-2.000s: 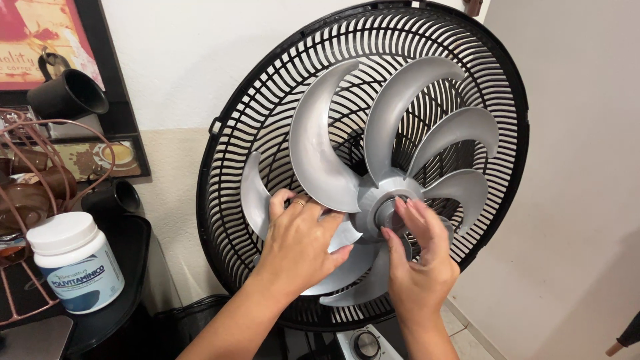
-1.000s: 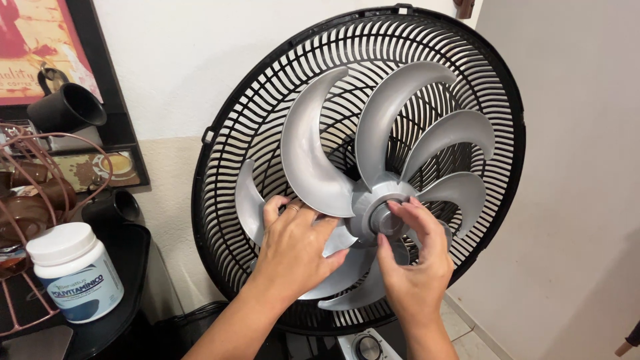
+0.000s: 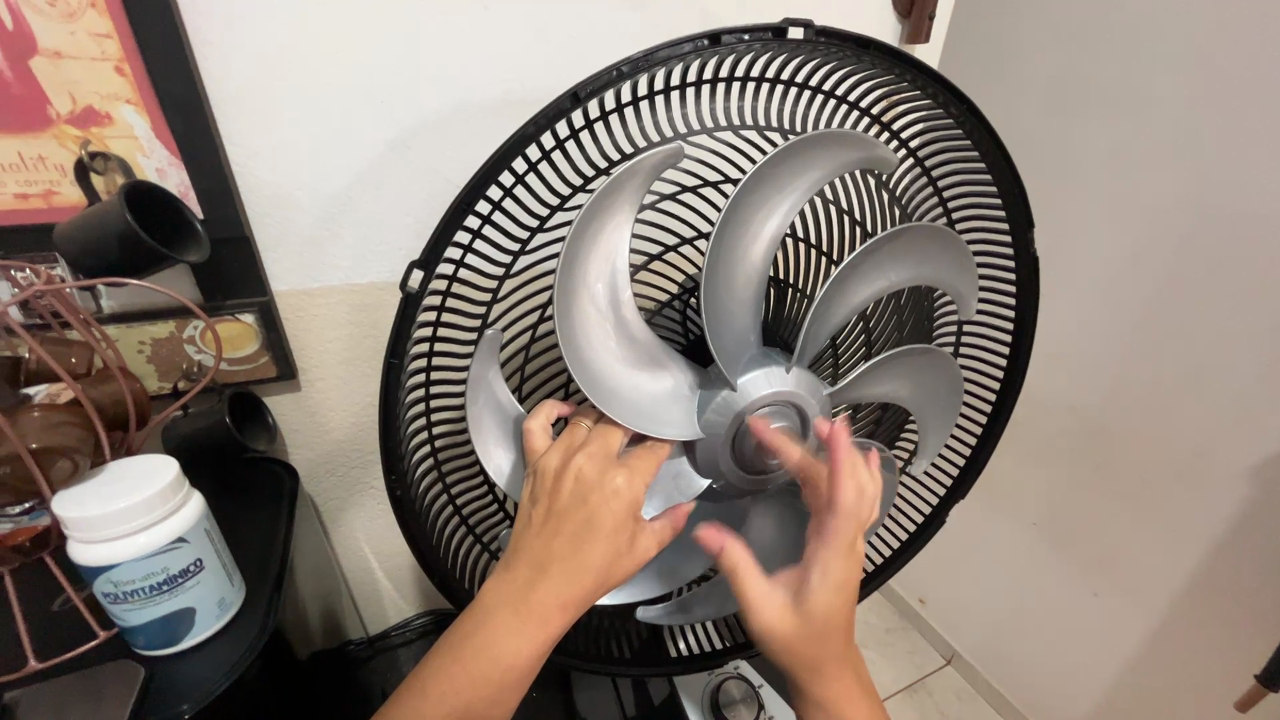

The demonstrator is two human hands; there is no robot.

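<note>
A silver fan blade assembly with several curved blades sits in front of a black plastic rear fan grille. At its centre is a grey round hub cap. My left hand grips a lower left blade, its fingertips hidden behind the blade edge. My right hand is in front of the hub, thumb and fingers spread and slightly blurred, with nothing held between them. Whether a fingertip touches the hub cap, I cannot tell.
A white plastic supplement jar stands on a black shelf at left, beside a copper-coloured wire rack with brown glass cups. Black mugs hang by a framed picture. Below the grille is a control knob.
The fingers of my right hand, earlier closed around the hub's centre, have spread apart. My left hand stays on the blade.
</note>
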